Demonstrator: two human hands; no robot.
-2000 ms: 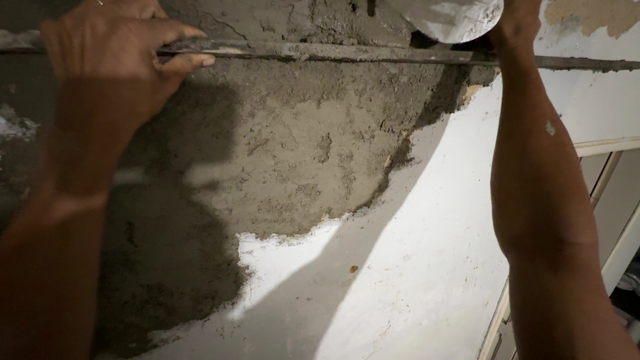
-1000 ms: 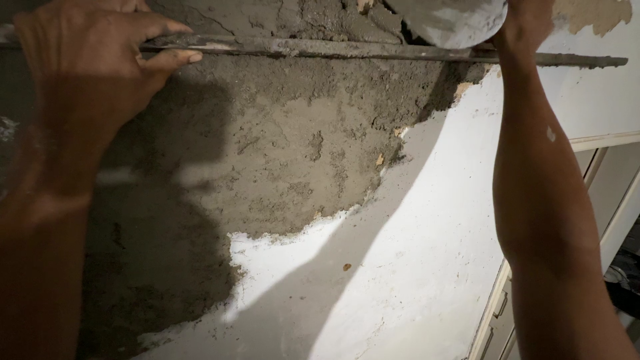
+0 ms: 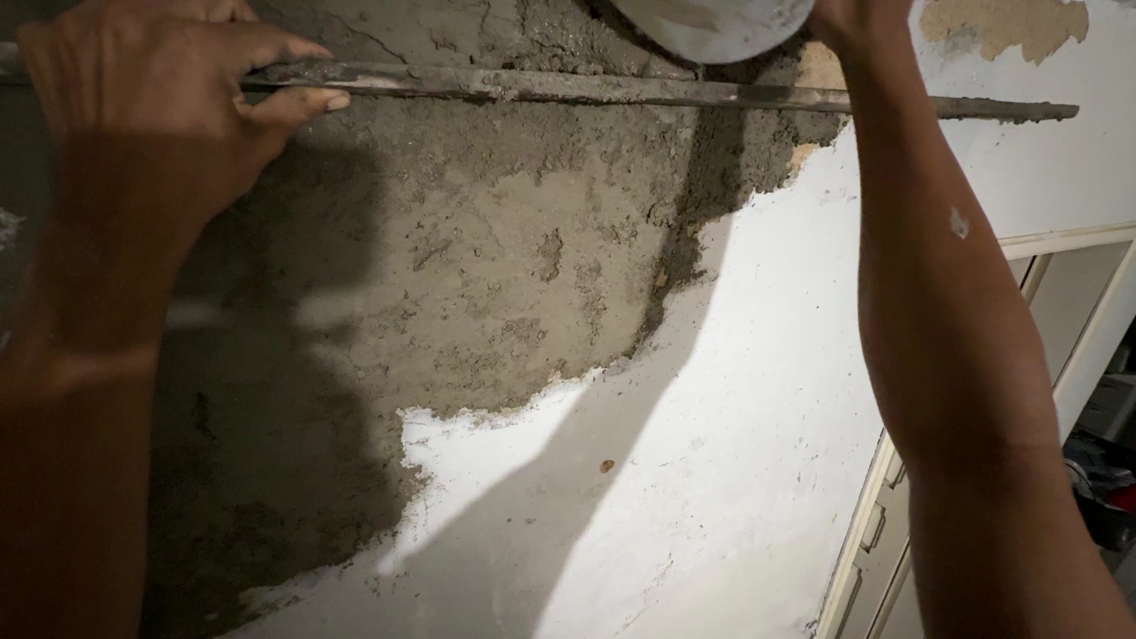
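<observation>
My left hand (image 3: pixel 169 84) pinches a long, mortar-coated straightedge bar (image 3: pixel 550 87) between thumb and fingers at the upper left. The bar lies roughly level across wet grey mortar (image 3: pixel 515 257) on the wall, and its right end reaches over the white painted part. At the top edge my right hand (image 3: pixel 861 27) is mostly cut off by the frame. Beside it is a pale round-edged dish or pan (image 3: pixel 719 22), which it seems to hold, though the grip is hidden. The bar passes behind my right forearm.
White painted wall (image 3: pixel 754 399) borders the mortar along a ragged edge. A bare tan patch (image 3: pixel 1003 27) shows at the upper right. A light door frame (image 3: pixel 1065 240) and panelled door stand at the right, with dark objects beyond them at the edge.
The bar has shifted left across the wall; its right end ran out of the frame two seconds ago and now shows. My left hand has moved slightly left with it.
</observation>
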